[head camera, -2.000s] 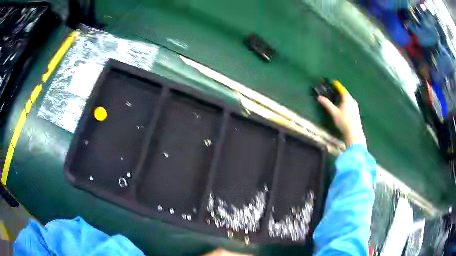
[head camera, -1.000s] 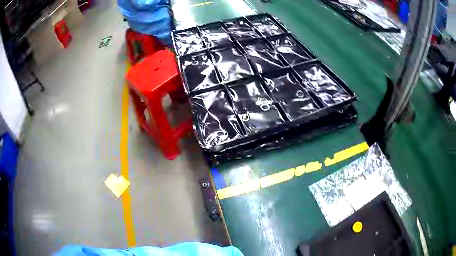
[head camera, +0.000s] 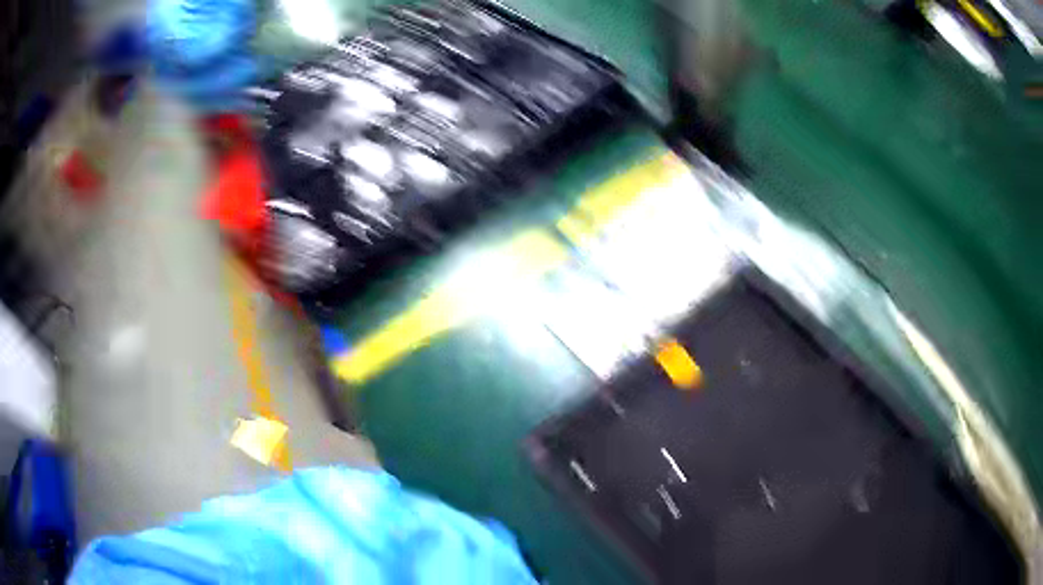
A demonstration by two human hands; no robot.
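The picture is blurred by head motion. The black compartment tray (head camera: 789, 457) lies on the green bench at the lower right, cut off by the bottom edge. A yellow disc (head camera: 679, 363) shows in its upper left section. A few tiny silvery pieces (head camera: 673, 464) show as streaks in the tray. My blue sleeve (head camera: 320, 531) is at the bottom left. Neither of my hands is in the picture.
A large film-wrapped black crate (head camera: 423, 137) stands beyond a yellow tape line (head camera: 423, 331). A silvery clear sheet (head camera: 641, 286) lies beside the tray. The green belt (head camera: 892, 171) runs at right. A red stool (head camera: 237, 189) and a person in blue (head camera: 200, 40) are at upper left.
The view has swung back toward the tray, so more of the tray shows and the crate sits further up and left. My right hand and the black part, seen two seconds ago, are out of view.
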